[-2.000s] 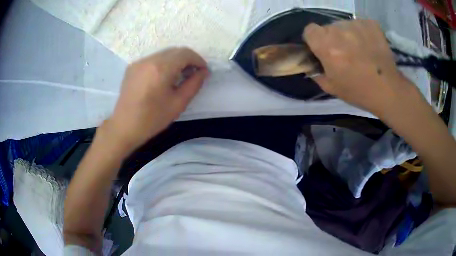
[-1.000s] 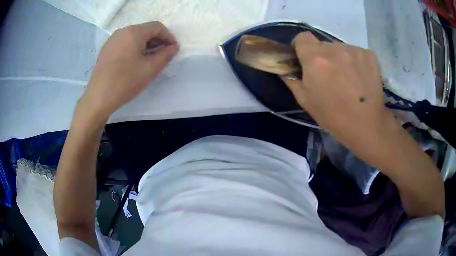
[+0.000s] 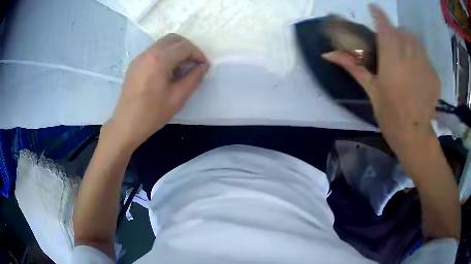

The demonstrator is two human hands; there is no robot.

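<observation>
A cream lace panel (image 3: 232, 26) lies on the white table cloth (image 3: 232, 103), with a thin white strip (image 3: 240, 59) along its near edge. My left hand (image 3: 162, 77) pinches at the near edge of the lace; its fingertips hide whether tape is also held. The dark iron (image 3: 323, 64) stands right of the lace, blurred, its tip pointing up and left. My right hand (image 3: 400, 69) is blurred at the iron's brown handle (image 3: 351, 41), with thumb and index finger spread apart on either side of it.
A red-rimmed tray (image 3: 450, 20) is at the upper right, above a metal frame (image 3: 459, 72). The black cord (image 3: 452, 108) runs off right. Stacked off-white panels (image 3: 44, 198) hang low at left. A clear plastic bag (image 3: 369, 165) lies below the table edge at right.
The iron has moved right, away from the lace, and my right hand's fingers have spread from its handle. My left hand is further right in view; the camera view has also shifted.
</observation>
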